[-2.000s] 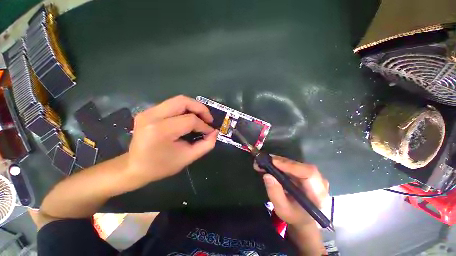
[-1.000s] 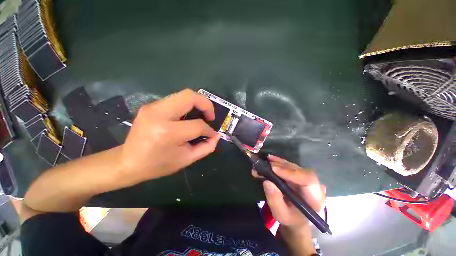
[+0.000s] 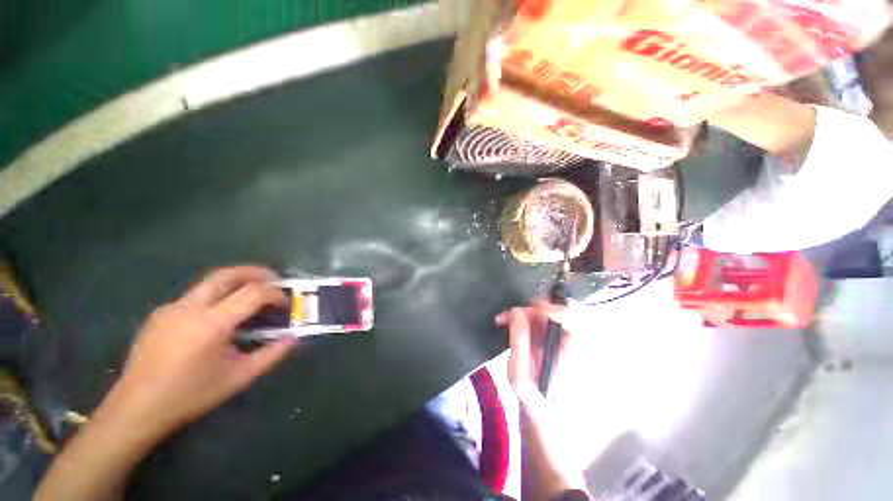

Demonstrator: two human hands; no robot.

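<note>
The phone board assembly (image 3: 338, 305) lies on the dark green mat, its pink end to the right, with a dark screen and an amber flex tail showing. My left hand (image 3: 211, 338) is closed around its left end, fingers hiding that part. My right hand (image 3: 534, 342) holds the black soldering iron (image 3: 551, 354) upright in view, its tip at the mouth of the round tan cleaning pot (image 3: 537, 223). Grey bits show inside the pot. The picture is somewhat blurred.
An orange carton (image 3: 597, 73) with red lettering stands over a spiral-grille fan (image 3: 509, 147). The soldering station (image 3: 636, 210) is right of the pot. Another person's white sleeve (image 3: 832, 186) reaches in at right. A red plastic object (image 3: 746, 288) lies below it. A pale rail (image 3: 264, 70) runs behind.
The view has swung right. My right hand has moved the iron off the board to the pot. My left hand stays on the board. Another person's arm and the carton front have come into view.
</note>
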